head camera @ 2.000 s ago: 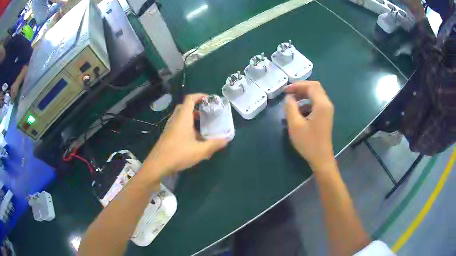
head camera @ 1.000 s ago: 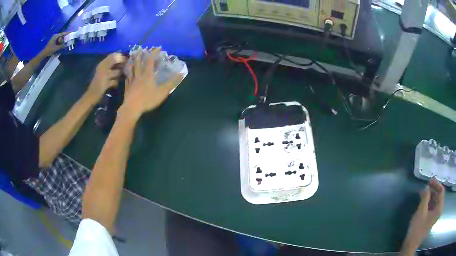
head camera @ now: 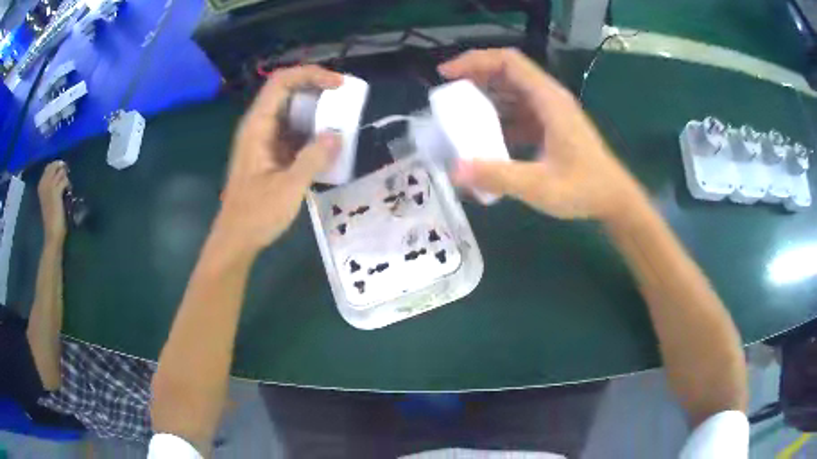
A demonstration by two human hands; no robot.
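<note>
My left hand (head camera: 273,161) grips a white socket adapter (head camera: 340,125) above the top left of the test socket board. My right hand (head camera: 555,143) grips a second white adapter (head camera: 472,134) above the board's top right. Both adapters are tilted, with their plug sides blurred. The white test socket board (head camera: 394,260) lies on the green bench, its dark holes facing up; its top end is partly hidden by the hands and adapters.
A row of several adapters (head camera: 745,170) stands pins up at the right. One adapter (head camera: 127,140) stands at the left near the blue surface (head camera: 170,72). A neighbour's hand (head camera: 54,193) is at far left beside a dark tool (head camera: 77,210). Cables run behind the board.
My left hand has come from the adapters at the left and my right hand from the row at the right. Both now hold an adapter over the board. The view has shifted.
</note>
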